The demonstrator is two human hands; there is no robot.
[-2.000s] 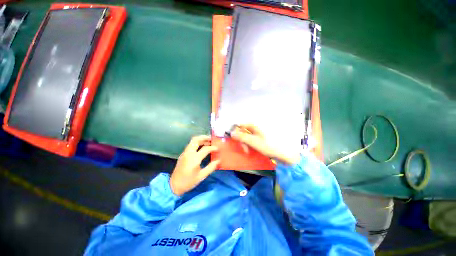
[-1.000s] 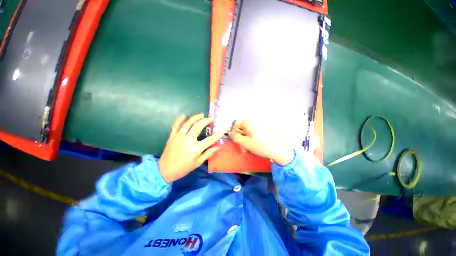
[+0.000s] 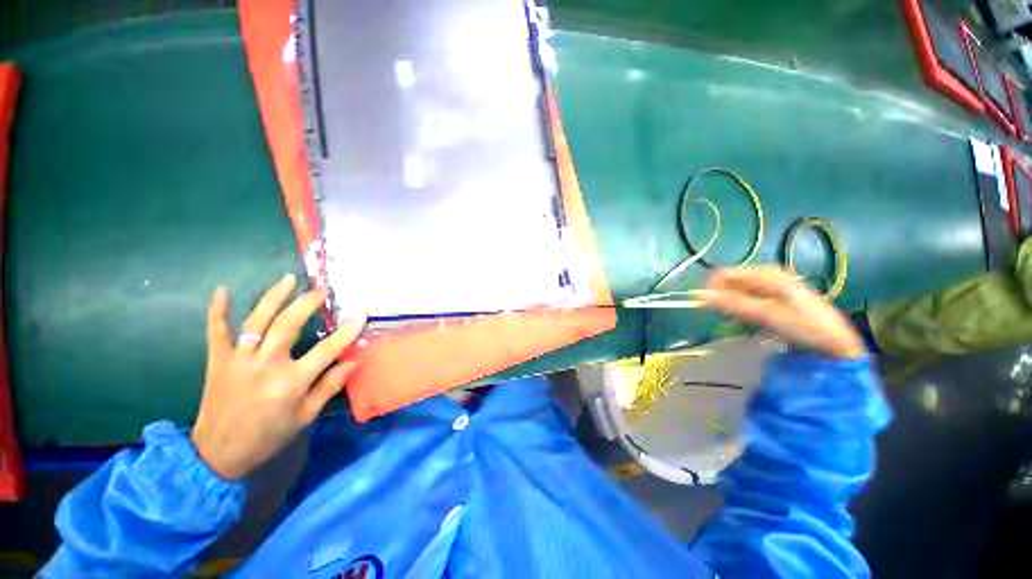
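A grey panel (image 3: 436, 170), shiny under the lights, lies in a red-orange tray (image 3: 475, 353). A thin black strip (image 3: 475, 312) runs along the panel's near edge. My left hand (image 3: 266, 379) is spread at the near left corner, its fingertips touching near the strip's left end; it wears a ring. My right hand (image 3: 781, 308) is right of the tray, slightly blurred, with a thin pale yellow liner (image 3: 668, 300) at its fingertips, reaching back to the tray's right corner. Two yellow-green strip coils, one looser (image 3: 760, 215) and one tighter (image 3: 841, 255), lie on the bench.
The green bench (image 3: 125, 226) curves across. A whitish round bucket (image 3: 668, 469) with yellow scraps and black strips stands below the bench edge. Another person's yellow-green sleeve (image 3: 945, 322) is at right. Other red trays (image 3: 945, 57) show at upper right; another red tray edge (image 3: 9, 283) is at far left.
The view has turned right. My right hand has left the panel's near left corner and moved right, past the tray, with the liner. My left hand remains by the corner. The bucket shows more.
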